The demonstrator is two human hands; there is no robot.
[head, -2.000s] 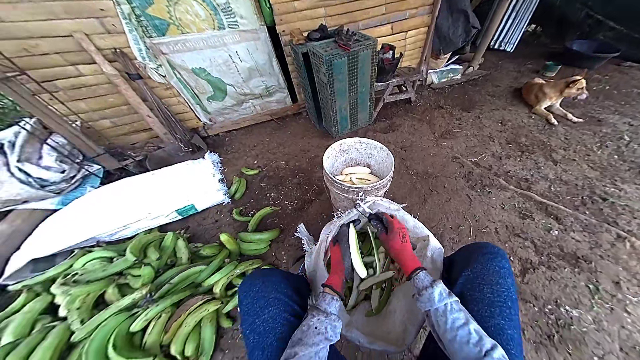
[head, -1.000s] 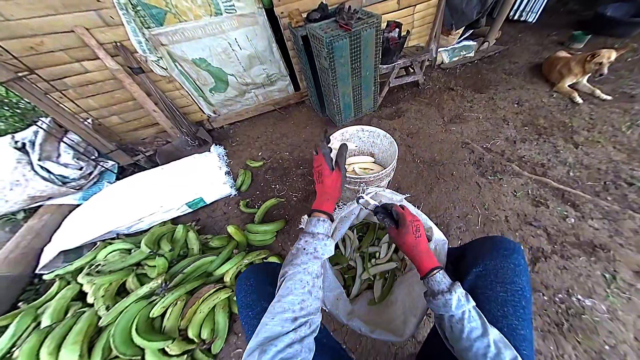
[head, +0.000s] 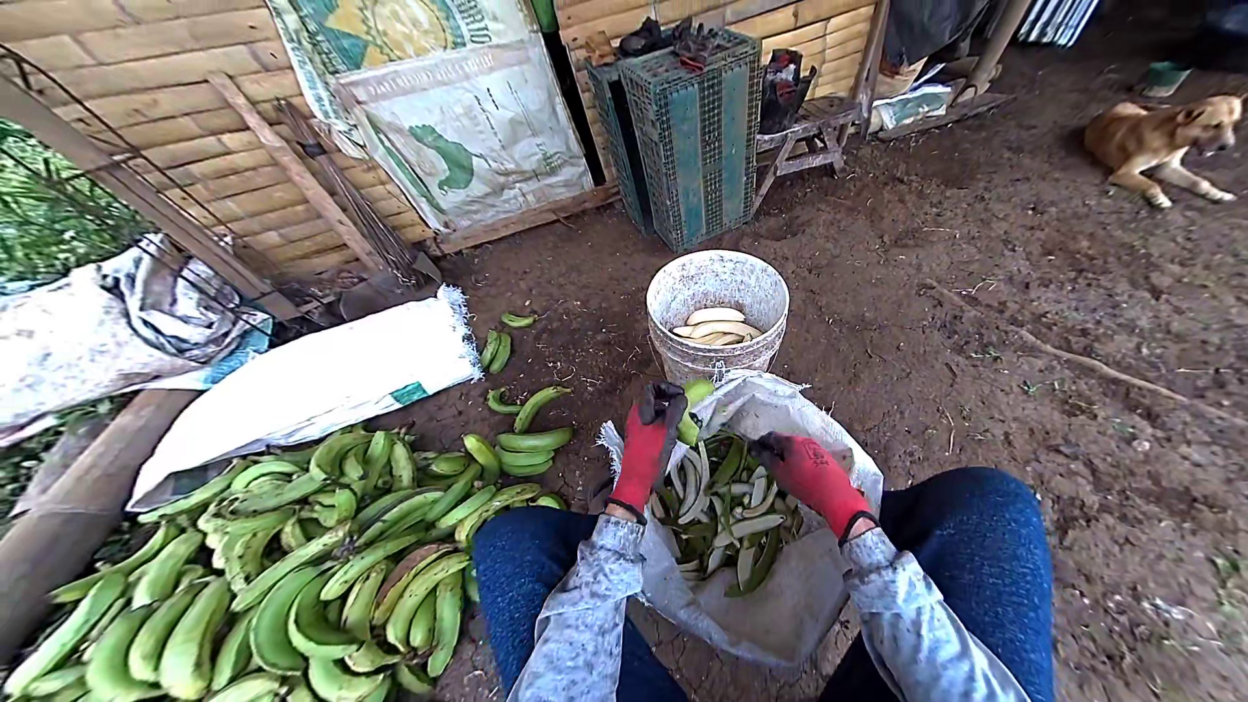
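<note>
My left hand point(head: 651, 439), in a red and black glove, is shut on a green plantain point(head: 690, 414) above the left rim of an open white woven sack point(head: 780, 624). Over the sack's right side is my right hand point(head: 804, 473), gloved alike, with its fingers closed together; whether it holds a small tool cannot be told. Plantain peels point(head: 726, 517) lie in the sack between my knees. Just beyond it, a whitish plastic bucket point(head: 717, 361) holds peeled plantains point(head: 717, 327). A large heap of green plantains point(head: 302, 575) covers the ground at my left.
A filled white sack point(head: 322, 390) lies behind the heap, with loose plantains point(head: 531, 439) nearby. Plastic crates point(head: 692, 136) stand against the bamboo wall point(head: 195, 136) beside a wooden bench point(head: 814, 127). A tan dog point(head: 1155, 146) lies on the dirt at the back right.
My left hand has come back from the bucket's rim to the sack and now has a green plantain in it. My right hand remains over the sack.
</note>
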